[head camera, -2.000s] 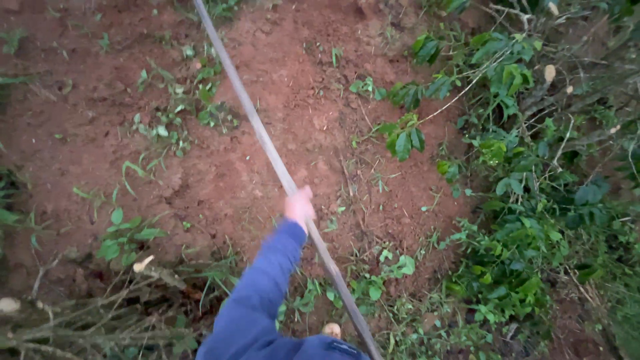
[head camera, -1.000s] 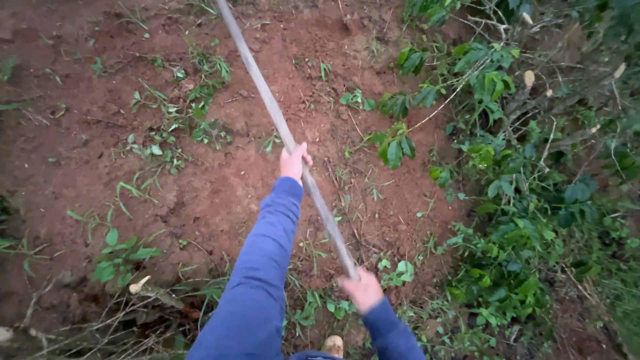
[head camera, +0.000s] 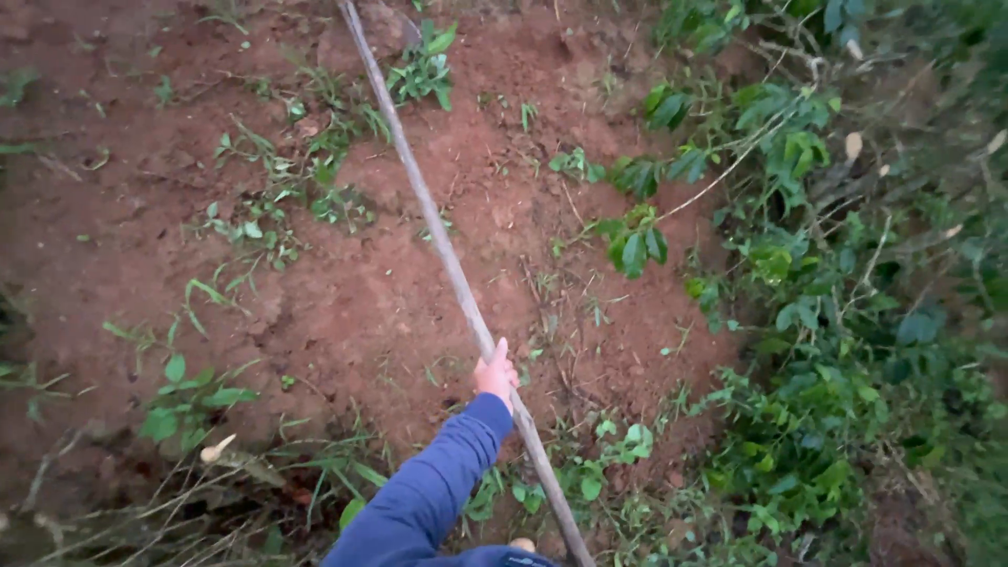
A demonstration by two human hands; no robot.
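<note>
A long wooden pole (head camera: 425,201) runs slantwise from the top left of centre down to the bottom edge, over reddish soil. My left hand (head camera: 496,374), at the end of a blue sleeve, is closed around the pole a little below the middle of the view. The pole's upper end reaches the top edge beside a small leafy plant (head camera: 425,67); whether it carries a tool head is not visible. My right hand is out of view, and the lower end of the pole passes out at the bottom.
Leafy bushes (head camera: 811,378) fill the right side, with a thin branch (head camera: 728,169) reaching inward. Cut, bare twigs (head camera: 173,504) lie at the lower left. Small weeds (head camera: 189,398) grow from the bare red soil (head camera: 331,315). A shoe tip (head camera: 522,544) shows at the bottom.
One second ago my right hand was on the lower part of the pole; now it is out of view. My left hand has moved lower in the view, still holding the pole.
</note>
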